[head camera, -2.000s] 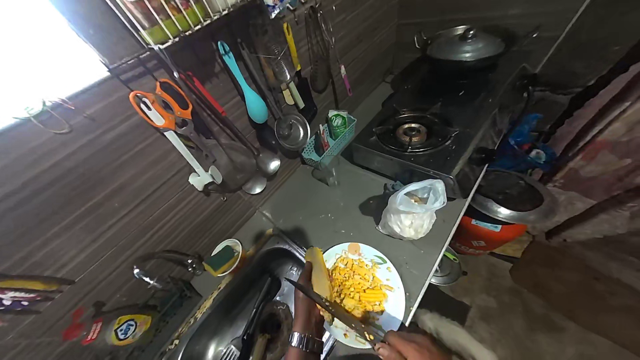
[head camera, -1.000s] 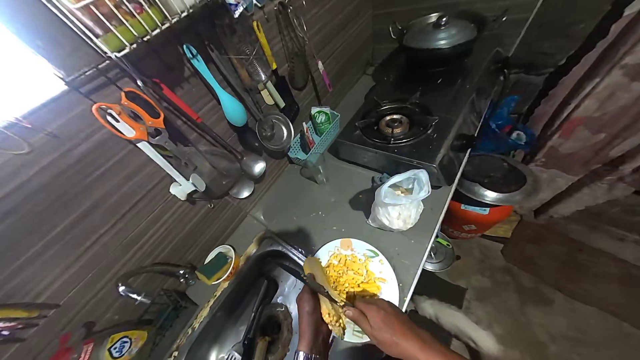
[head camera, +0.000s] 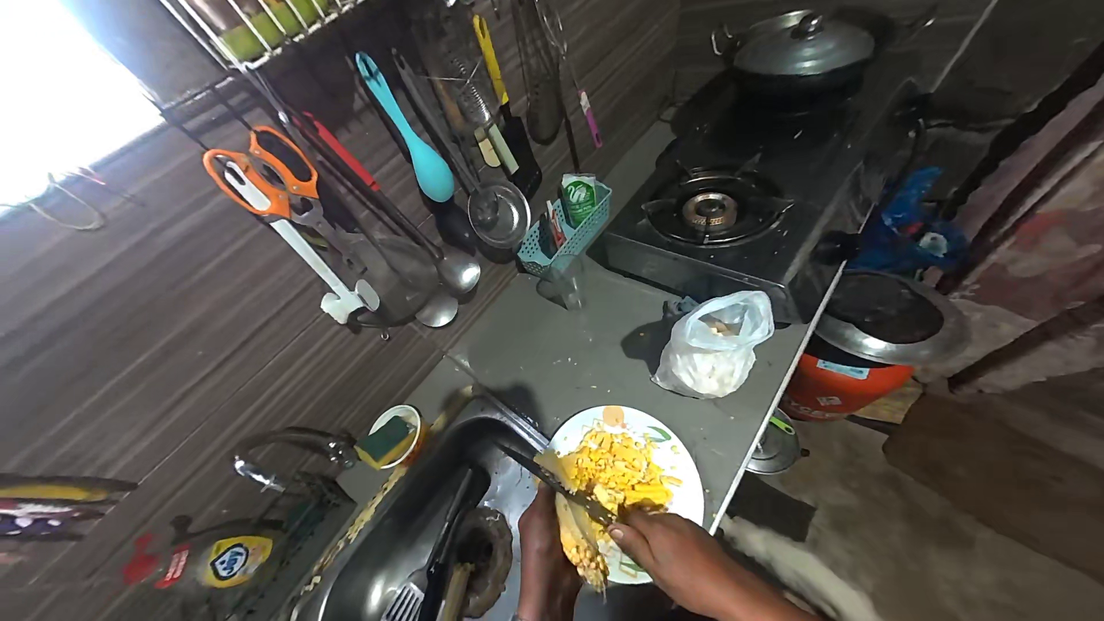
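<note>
A corn cob (head camera: pixel 576 528), partly stripped, is in my left hand (head camera: pixel 545 552), its lower end still bearing kernels. My right hand (head camera: pixel 668 552) grips a knife (head camera: pixel 561 488), whose dark blade lies across the cob. Cut yellow corn kernels (head camera: pixel 617 466) are heaped on a white plate (head camera: pixel 687 492) with a printed rim, beneath and beside both hands. The plate rests on the grey counter by the sink's edge. The knife's handle is mostly hidden in my right fist.
A steel sink (head camera: pixel 379 535) holding utensils lies left of the plate. Behind it are a faucet (head camera: pixel 293 435) and a tub with a sponge (head camera: pixel 385 438). A plastic bag (head camera: pixel 711 354) stands near the gas stove (head camera: pixel 707 259). Utensils, including orange-handled scissors (head camera: pixel 263 172), hang on the wall.
Two seconds ago the blade stood farther off the cob, over the plate; my right hand has since come in close to the cob. The cob's lower end now shows below the hands.
</note>
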